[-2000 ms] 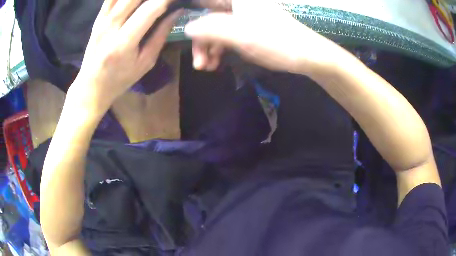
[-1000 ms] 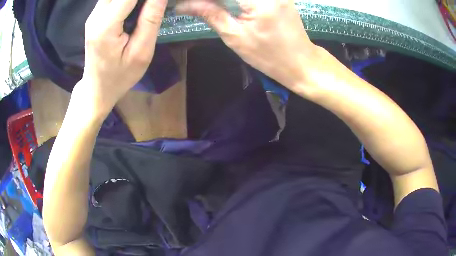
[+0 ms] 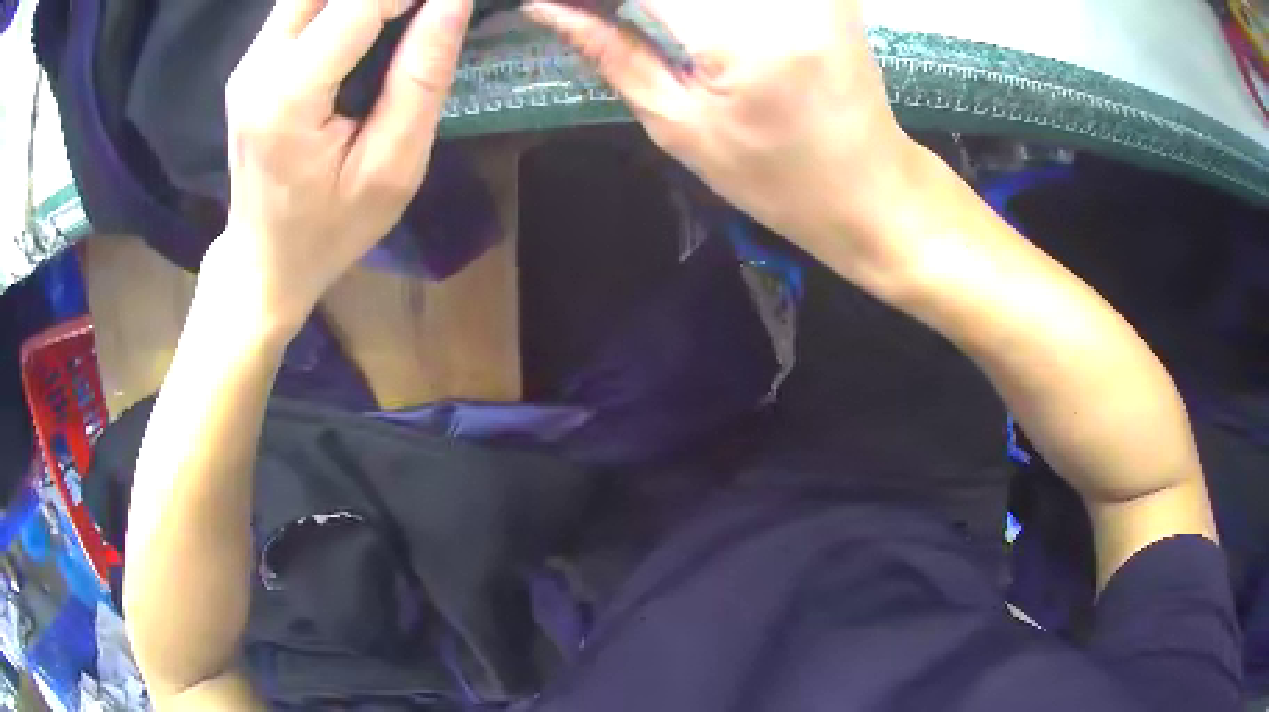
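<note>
Dark cloth (image 3: 188, 104) lies over the table edge at the upper left and reaches under my left hand (image 3: 327, 153). My left hand is at the top, its thumb and fingers closed on the dark cloth. My right hand (image 3: 765, 118) is at the top centre, fingers bent towards the left hand; its fingertips are at or past the top edge, so its hold cannot be told. A shiny purple-navy piece (image 3: 439, 230) hangs below the table edge beside the left hand. The needle area is out of view.
The white table (image 3: 1086, 56) has a green ruler-marked front edge (image 3: 1002, 91). Red and yellow handles (image 3: 1243, 56) show at the far upper right. A red slotted basket (image 3: 67, 417) stands at the left. Dark cloth (image 3: 376, 487) covers the lap. A light brown board-like surface (image 3: 432, 334) shows below the table.
Two seconds ago the left fingers were spread and the right hand was blurred; the left fingers have closed on the cloth. The right hand has moved slightly right and down since one second ago.
</note>
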